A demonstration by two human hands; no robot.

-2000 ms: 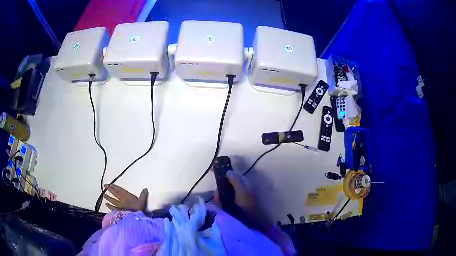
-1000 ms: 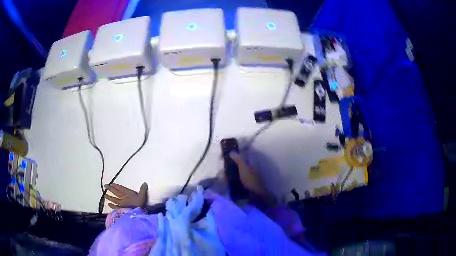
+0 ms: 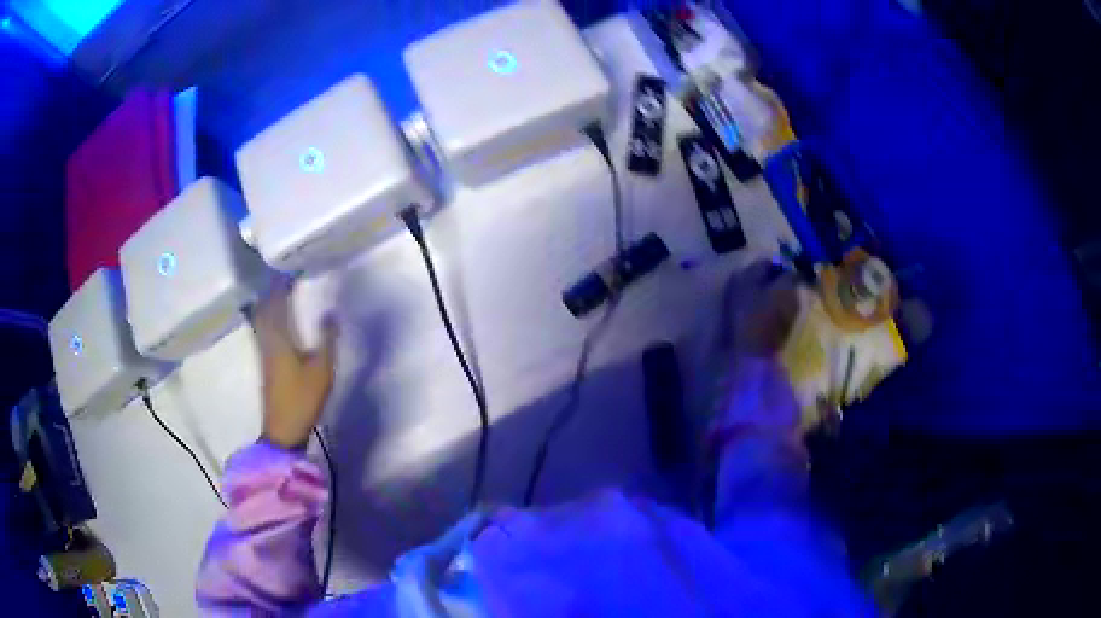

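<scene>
Four white rounded units with lit blue logos stand in a row; the second from the left has my left hand at its lower right edge. My left thumb is apart from the fingers, and the fingertips lie close to the unit; contact is unclear. My right hand is blurred and dark beside the tape roll; I cannot tell whether it holds anything. A black remote control lies on the white table left of my right forearm. Black power cables run from the units towards me.
More remotes and a black bar-shaped item lie at the right. A yellow sheet is under the tape roll. A red flat object stands behind the units. A yellow cylinder is at the lower left.
The view has turned and tilted. My left hand has moved from the front edge up to a unit. My right hand has let go of the remote and moved right towards the tape roll.
</scene>
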